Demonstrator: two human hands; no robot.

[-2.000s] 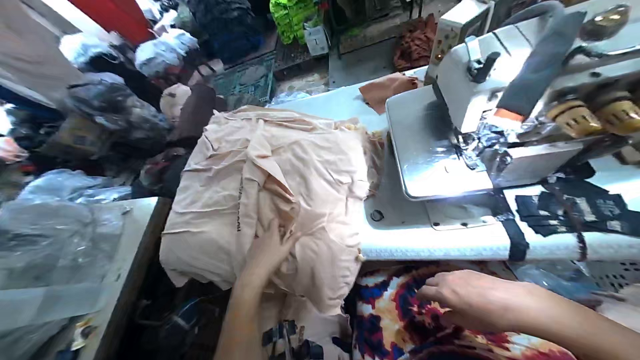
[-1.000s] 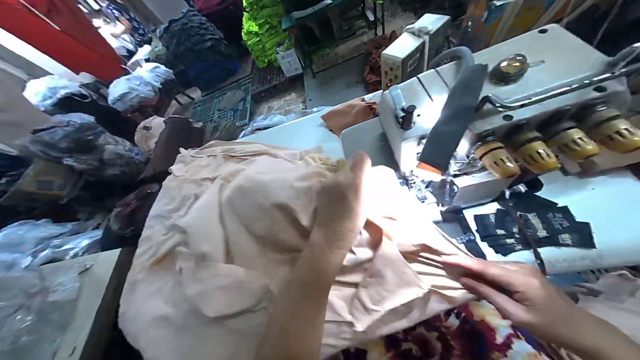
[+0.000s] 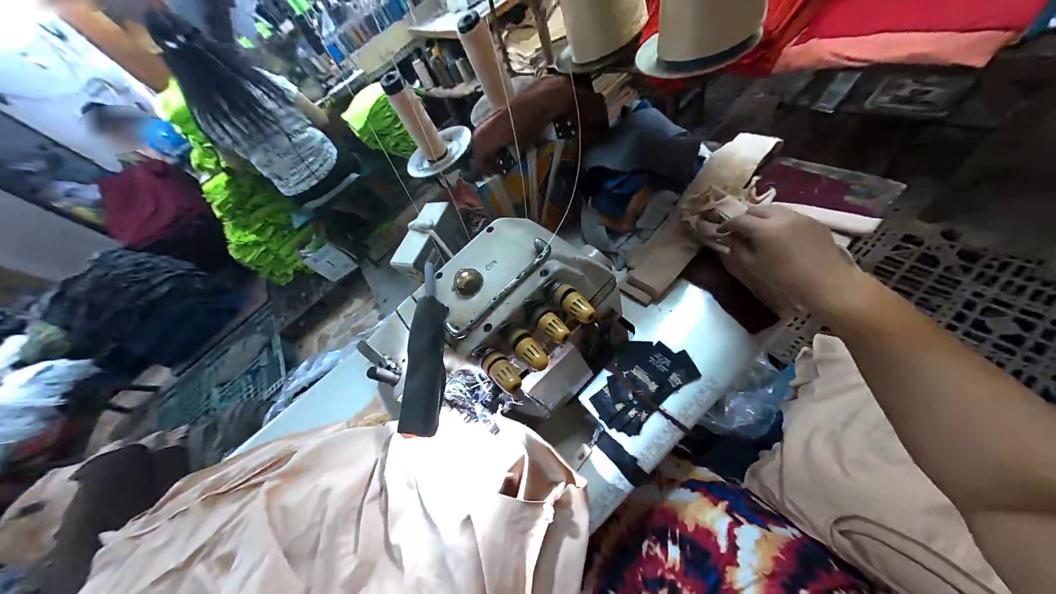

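Observation:
My right hand (image 3: 780,247) reaches out at the right, its fingers closed on a bunched beige fabric strip (image 3: 716,202) beside the sewing table's far right corner. My left hand is out of view. An overlock sewing machine (image 3: 511,289) with several yellow tension dials (image 3: 553,327) stands at the centre. Beige fabric (image 3: 330,503) lies heaped in front of it, brightly lit under the machine's lamp. Black labels (image 3: 648,379) with writing lie on the white table (image 3: 701,318) right of the machine.
Thread cones (image 3: 412,115) on a stand rise behind the machine. More beige fabric (image 3: 858,470) is at the lower right, near a plastic crate (image 3: 973,289). A person (image 3: 247,107) is at the upper left by bright green fabric (image 3: 239,214). Dark bundles are at the left.
The view has swung to the right. My right hand has left the beige fabric at the machine and now holds a strip further away. My left hand, on the fabric before, has gone out of view.

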